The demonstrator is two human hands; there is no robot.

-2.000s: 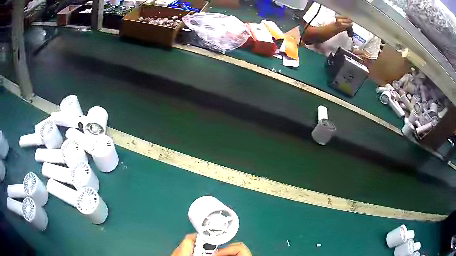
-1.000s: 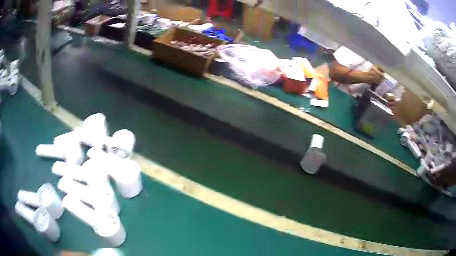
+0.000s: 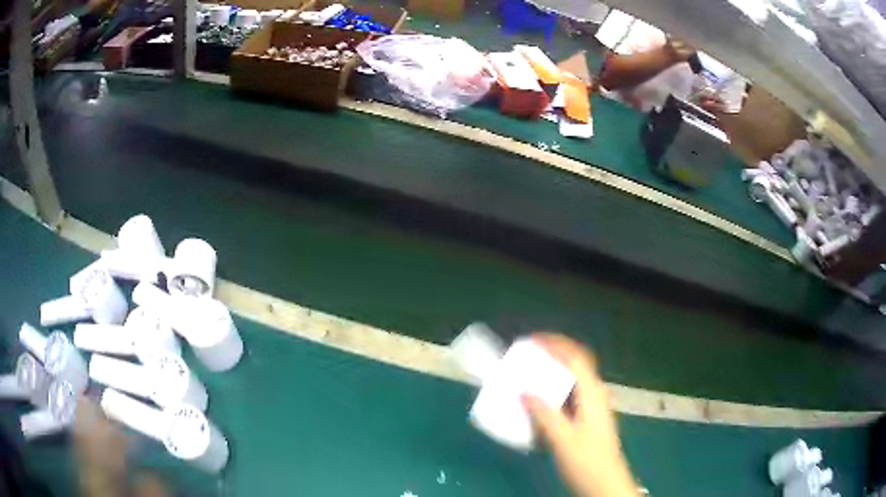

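Observation:
My right hand (image 3: 583, 417) holds a white fan body (image 3: 520, 393) by its thick head, over the near edge strip. Its slim handle points up and left, and both are motion-blurred. My left hand (image 3: 102, 451) is a blurred shape at the lower left, beside white fan bodies (image 3: 58, 364); whether it grips one cannot be told. A loose pile of white fan bodies (image 3: 209, 335) lies on the green bench at the left, several with slotted round faces showing.
The pale edge strip (image 3: 330, 330) separates the bench from the dark green belt (image 3: 389, 223). Small fan parts (image 3: 797, 471) lie at the lower right. Beyond the belt are a cardboard box (image 3: 291, 73), clear bag (image 3: 427, 73), dark device (image 3: 685, 146) and a person's arm (image 3: 646, 68).
The single fan body on the belt is gone from there; my right hand has come into view holding one. My left hand has moved to the left pile, where another fan body shows beside the lower ones.

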